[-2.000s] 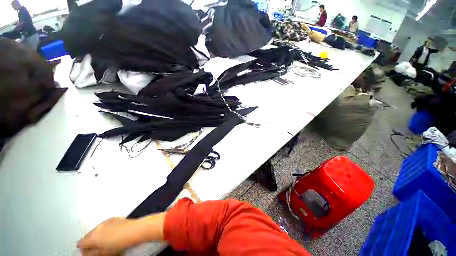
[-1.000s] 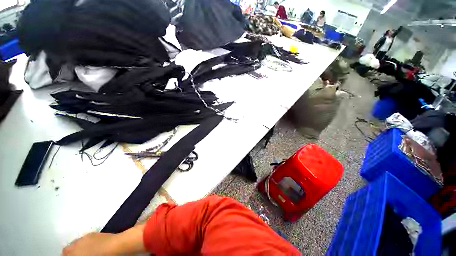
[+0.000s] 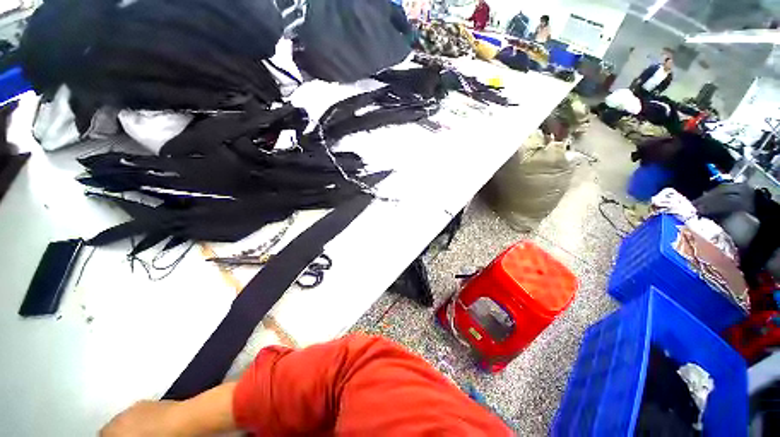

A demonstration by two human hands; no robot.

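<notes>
A long black strip [image 3: 265, 294] lies diagonally over the white table [image 3: 111, 358], from the black heap down to my right wrist. My right hand [image 3: 158, 418], with a red sleeve, is at the bottom left, partly cut off by the lower edge. The strip's near end is hidden at the wrist, and my fingers do not show clearly. My left hand is not in view. Scissors [image 3: 315, 271] lie right of the strip, with their blades partly under it. The heap of black strips [image 3: 214, 188] has pointed ends and pale edges. A speckled cord [image 3: 335, 162] lies across it.
A black phone [image 3: 51, 277] lies at left. Large black bundles [image 3: 154, 55] stand behind the heap. Right of the table are a red stool [image 3: 513, 303], blue crates [image 3: 599, 375] and an olive-tan sack [image 3: 532, 183] on the floor. People are in the far background.
The view has swung right, so the table things sit further left in the picture. My right hand stays by the strip's near end, now lower at the picture's edge.
</notes>
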